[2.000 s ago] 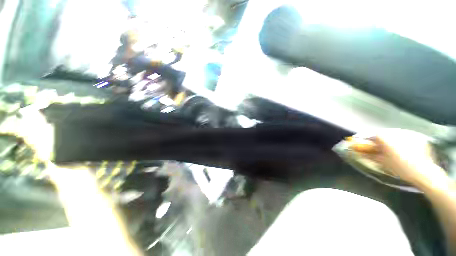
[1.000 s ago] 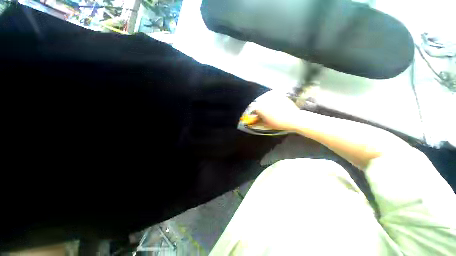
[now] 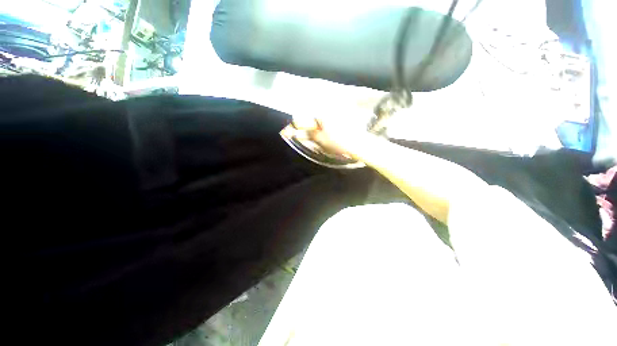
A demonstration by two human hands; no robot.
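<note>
A large black garment (image 3: 135, 216) fills the left and lower left of the view and reaches to the white table's near edge. My right hand (image 3: 330, 140) is closed on the handle of the steam iron (image 3: 318, 152). The iron's pointed end faces left at the garment's right part. The black cloth lies under and beside the iron; exact contact cannot be told. My left hand is not in view.
A long grey padded bolster (image 3: 338, 47) lies across the back of the white table (image 3: 467, 118). The iron's hose and cord (image 3: 400, 61) rise in front of it. Blue box-like thing (image 3: 576, 135) at right. Dark cloth (image 3: 541, 182) lies at the right. Cluttered goods stand at upper left.
My right hand and the iron show further left and a little higher. The bolster shows further left as the view has shifted. The garment now shows a faint band and folds.
</note>
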